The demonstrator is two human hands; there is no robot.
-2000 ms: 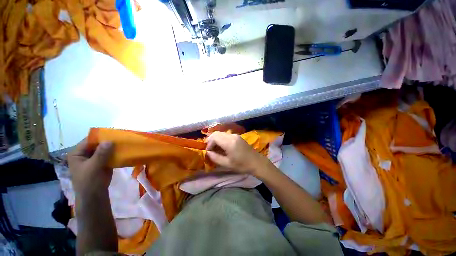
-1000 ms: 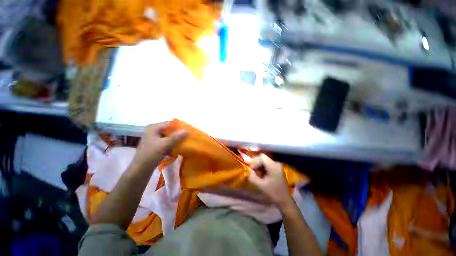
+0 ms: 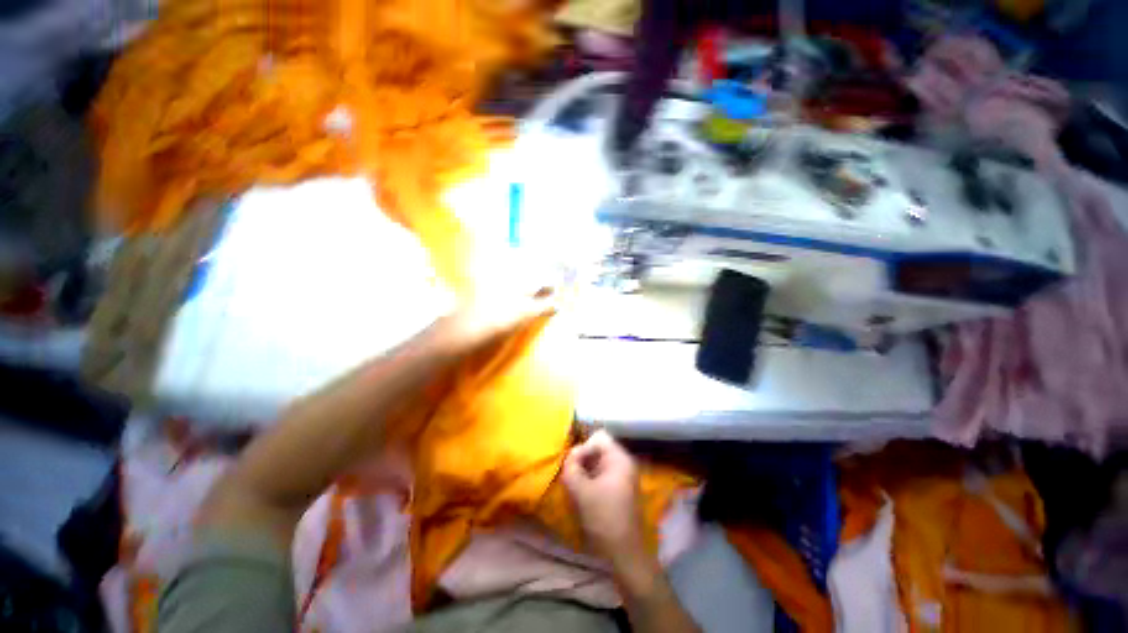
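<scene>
An orange garment piece (image 3: 501, 427) hangs from the bright table over its front edge to the lap, with pale pink cloth (image 3: 526, 563) below it. My left hand (image 3: 495, 319) holds its upper end flat on the table, just left of the needle area; glare washes out the fingers. My right hand (image 3: 602, 476) pinches the right edge of the piece at the table's front edge. The sewing machine (image 3: 792, 235) stands right of my left hand. Its presser foot area (image 3: 628, 266) is blurred, and I cannot tell whether cloth lies under it.
A phone (image 3: 732, 328) and a blue-handled tool (image 3: 826, 338) lie on the machine bed. A blue-ended hose (image 3: 515, 213) stands left of the needle. Orange cloth (image 3: 285, 111) is heaped at back left, cardboard (image 3: 149, 303) at the left edge, dusty pink cloth (image 3: 1033, 334) at right, a blue basket (image 3: 810, 513) below.
My left hand has moved from above the lap up onto the table near the needle, carrying the orange piece's end. My right hand still pinches its edge. The camera view has shifted and tilted up.
</scene>
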